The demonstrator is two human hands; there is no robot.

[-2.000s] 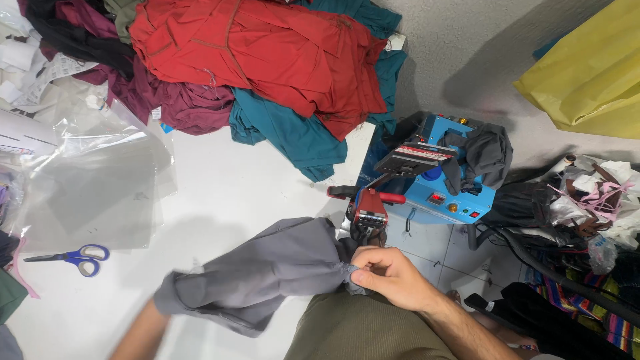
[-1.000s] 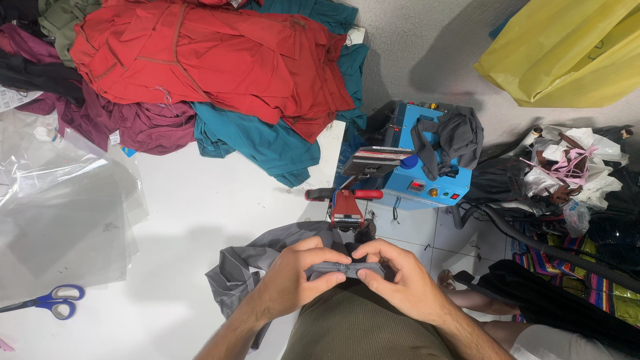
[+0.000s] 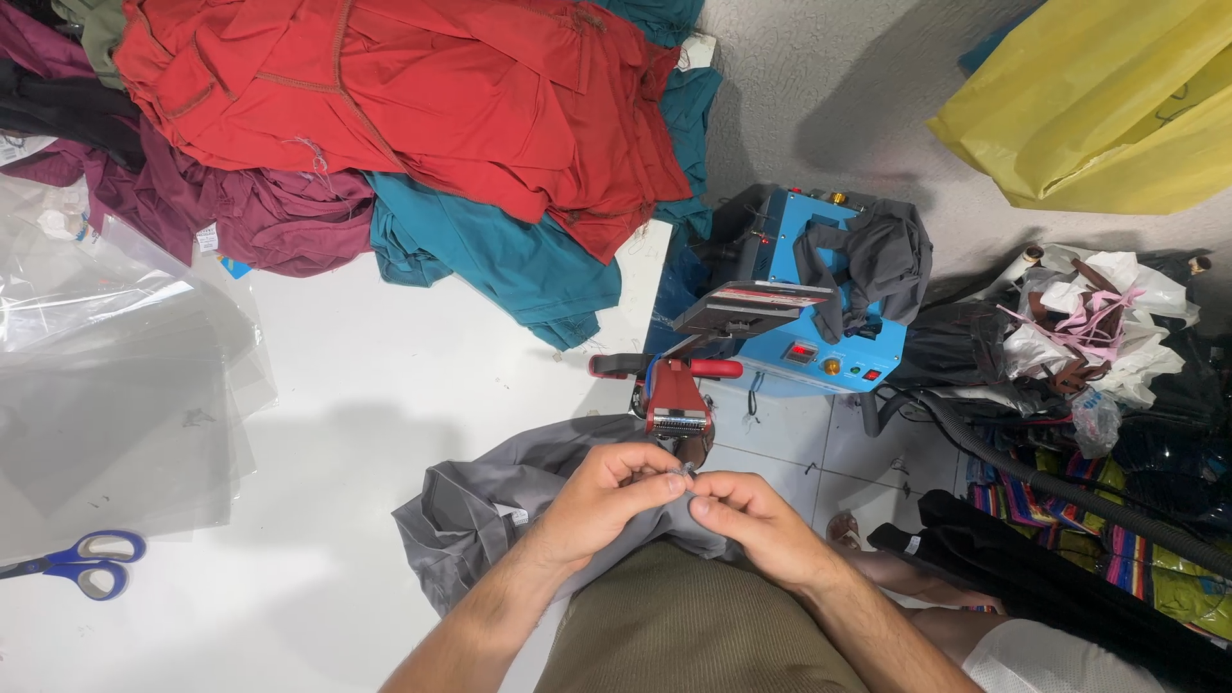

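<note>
A grey garment [image 3: 481, 510] lies bunched across the near edge of the white table and over my lap. My left hand [image 3: 616, 496] pinches a small bit of its cloth between thumb and fingers. Touching the same spot from the other side, my right hand [image 3: 751, 515] also grips the cloth with its fingertips. A white label [image 3: 512, 514] shows inside the garment's folds. Just beyond my hands stands a red thread-trimming head [image 3: 677, 399] with a metal comb-like front.
Red garments [image 3: 414, 106] and teal ones [image 3: 500, 250] are heaped at the back. Blue-handled scissors [image 3: 91, 563] and clear plastic bags [image 3: 115, 423] lie left. A blue machine [image 3: 818, 351] with grey cloth on it stands right, near a black hose [image 3: 1039, 476]. Another person's legs [image 3: 938, 602] show lower right.
My left hand has come from the garment's far left end to beside my right hand. The garment, stretched out two seconds ago, is now bunched.
</note>
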